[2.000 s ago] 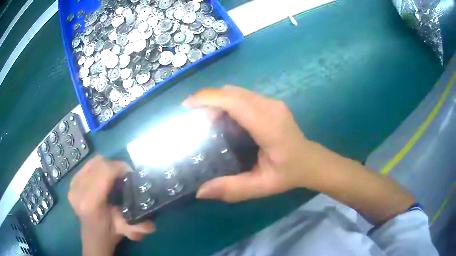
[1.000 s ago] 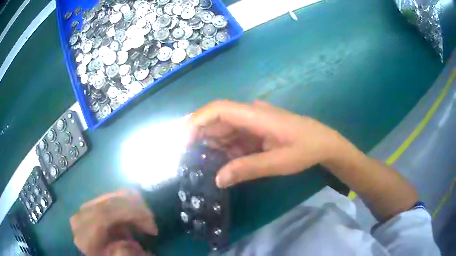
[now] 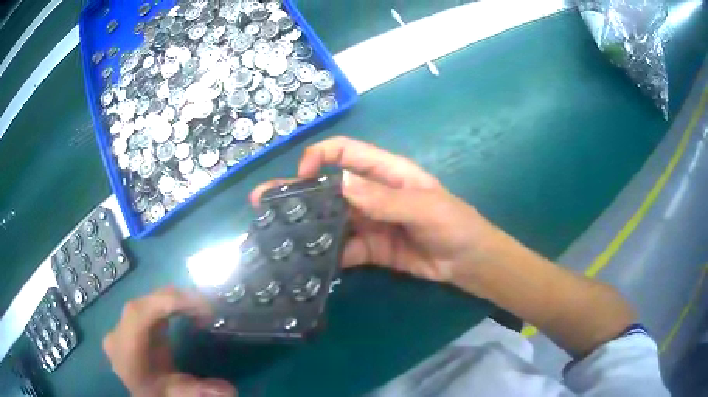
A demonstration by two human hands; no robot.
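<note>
A dark nine-pocket fixture plate (image 3: 281, 246) is held tilted above the bench, its face with round seats towards me. My right hand (image 3: 411, 213) grips its upper right end, thumb on the near face and fingers behind. My left hand (image 3: 159, 341) is blurred at the lower left, fingers curved beside the plate's lower left corner; whether it touches the plate cannot be told. A bright glare lies at the plate's left edge.
A blue tray (image 3: 225, 180) heaped with silver discs (image 3: 262, 97) stands beyond the plate. Two filled fixture plates (image 3: 91, 260) lie at the left, with a darker one at the lower left edge. A cotton swab (image 3: 432, 68) and a clear plastic bag (image 3: 633, 50) lie to the right.
The plate has turned and tilted, with its seats now facing me more clearly. My left hand stays low at the left. The tray and bench have shifted slightly in view.
</note>
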